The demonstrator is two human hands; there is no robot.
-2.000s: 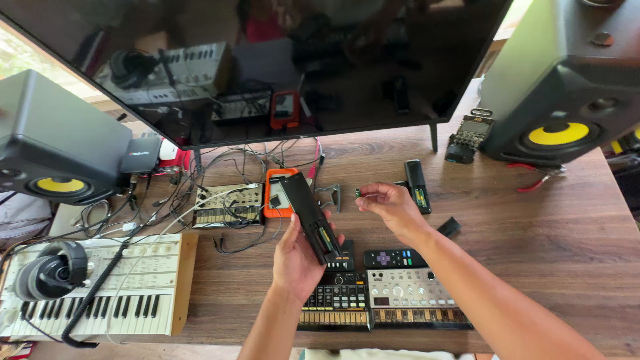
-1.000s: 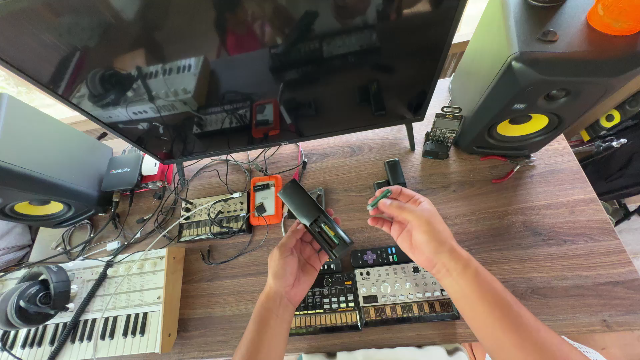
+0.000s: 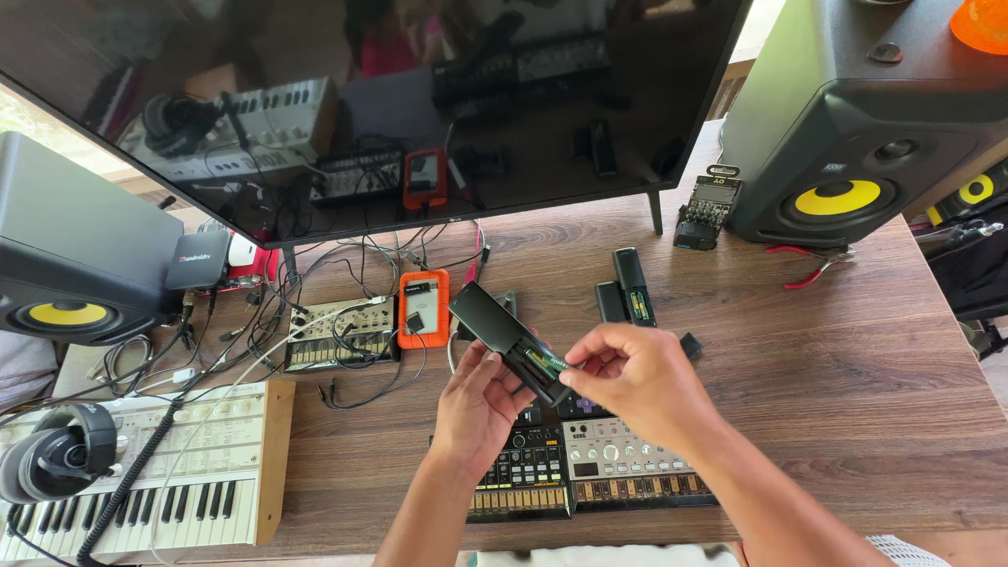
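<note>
A black remote control [image 3: 492, 321], its back up and its battery compartment uncovered, lies in my left hand [image 3: 479, 405]. One battery [image 3: 538, 358] sits in the compartment. Between the thumb and fingers of my right hand [image 3: 630, 374] is a green battery [image 3: 556, 361], held at the compartment's right side; whether it is seated I cannot tell. Another black remote [image 3: 632, 276] lies on the desk behind my right hand, with batteries showing in its open compartment. A small black cover [image 3: 691, 346] rests to the right of that hand.
Two Korg synthesizers [image 3: 630, 461] lie under my hands. An orange-cased drive [image 3: 424, 309], tangled cables and a keyboard [image 3: 165, 472] with headphones [image 3: 59, 453] are at left. A monitor [image 3: 394, 102] stands behind, between speakers [image 3: 850, 142]. Red-handled pliers [image 3: 809, 266] lie at right.
My right hand has brought the green battery from the right of the remote to its compartment. My left hand still holds the remote. The view has shifted somewhat.
</note>
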